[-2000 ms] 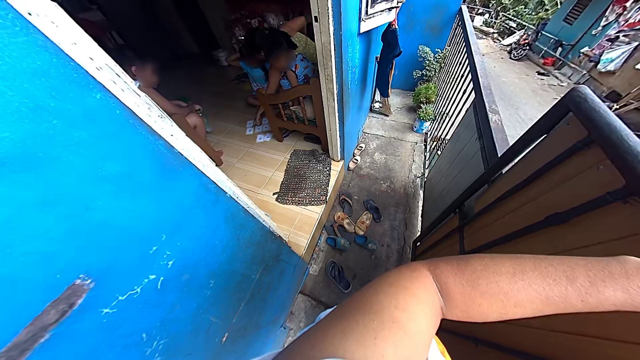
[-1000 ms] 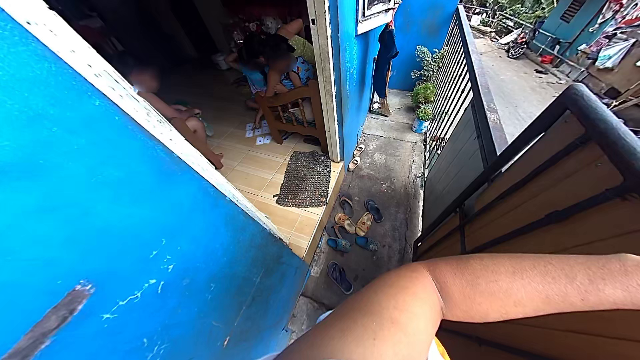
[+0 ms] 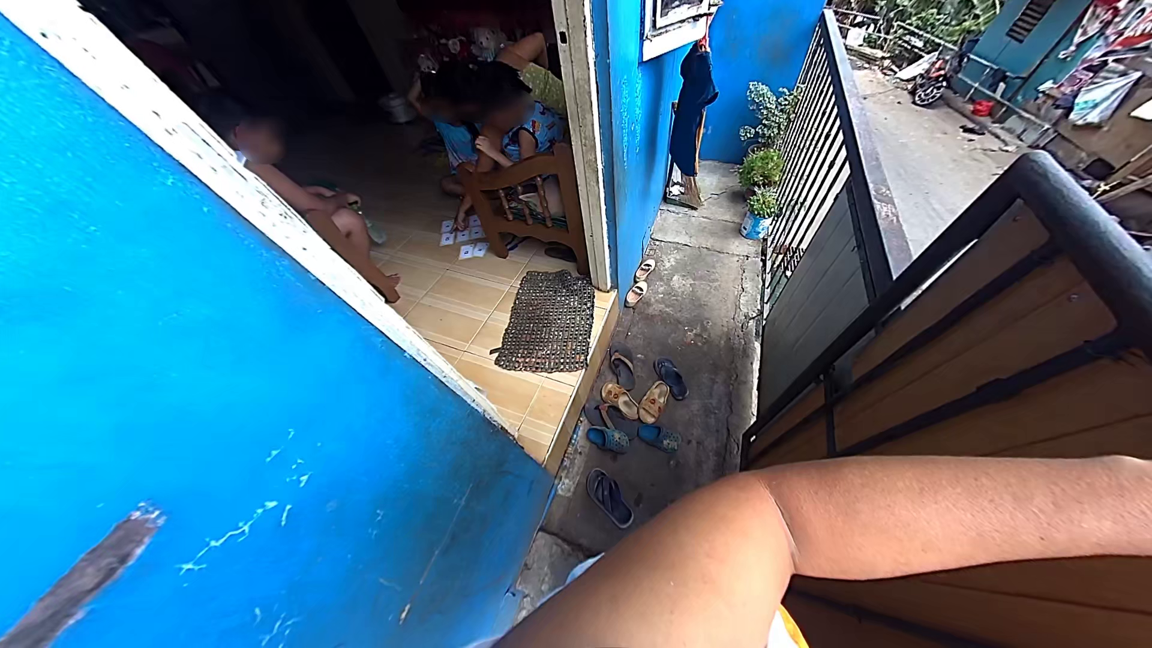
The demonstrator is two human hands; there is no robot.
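Note:
One bare arm of mine crosses the lower right, bent at the elbow, and its forearm runs off the right edge, so the hand is out of frame. Behind the forearm stands a brown panelled gate [image 3: 972, 360] with a black metal frame [image 3: 1062, 202]. My other hand does not show. Left of the arm, several sandals and clogs [image 3: 654, 401] lie scattered on the concrete walkway [image 3: 697, 315]. A woven doormat [image 3: 549, 321] rests on the tiled floor just inside the doorway.
A blue wall [image 3: 225, 387] fills the left side. Indoors, people sit near a wooden bench [image 3: 531, 193] and cards [image 3: 463, 235] on the floor. Potted plants [image 3: 761, 202] stand beside the metal railing [image 3: 810, 135]. Dark cloth [image 3: 693, 108] hangs on the wall. A raised door sill [image 3: 585, 382] edges the walkway.

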